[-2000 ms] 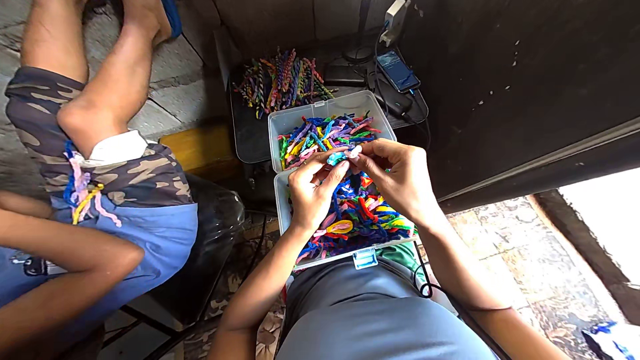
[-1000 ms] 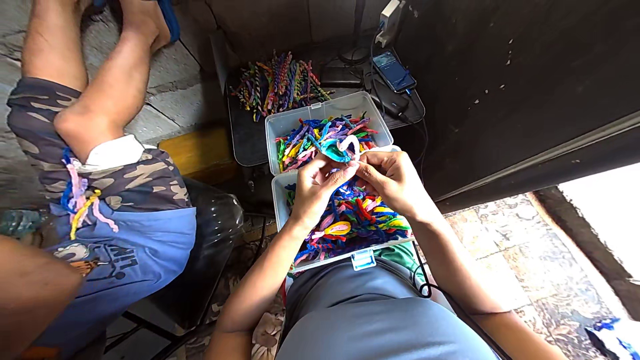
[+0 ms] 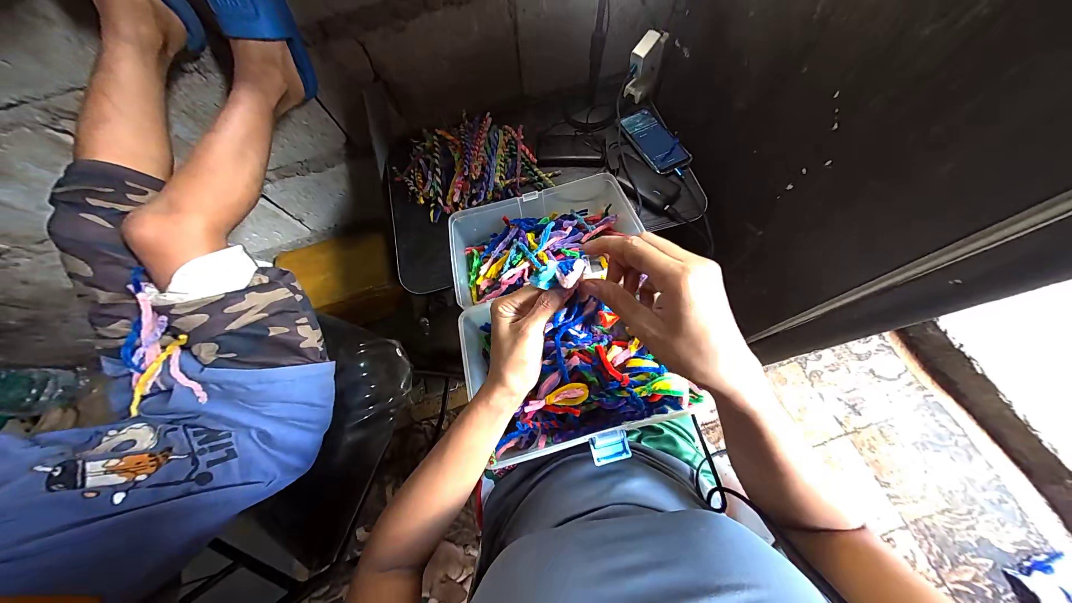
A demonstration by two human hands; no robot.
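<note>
My left hand [image 3: 521, 335] pinches a small bundle of light blue, dark blue and whitish fuzzy strips [image 3: 559, 275] between thumb and fingertips. At the bundle's right side is my right hand [image 3: 662, 301], its thumb and forefinger tips close to the strips; whether they grip anything is hard to tell. Both hands are above an open clear plastic box [image 3: 471, 352] on my lap. Many short multicoloured fuzzy strips [image 3: 578, 394] fill the near half, and more lie in the far half, partly hidden by my hands.
Beyond the box, a dark small table [image 3: 410, 260] holds a heap of twisted multicoloured strands [image 3: 469, 163], a phone [image 3: 655, 141] and cables. A seated person [image 3: 218, 335] is on the left, with loose strips on the shorts. A dark panel [image 3: 837, 167] stands at right. A black cord [image 3: 712, 494] hangs beside my lap.
The pale strip that stood up in a loop above my fingers one second ago is now bunched at my fingertips. My right hand has opened out more. The other person's arm has left the view.
</note>
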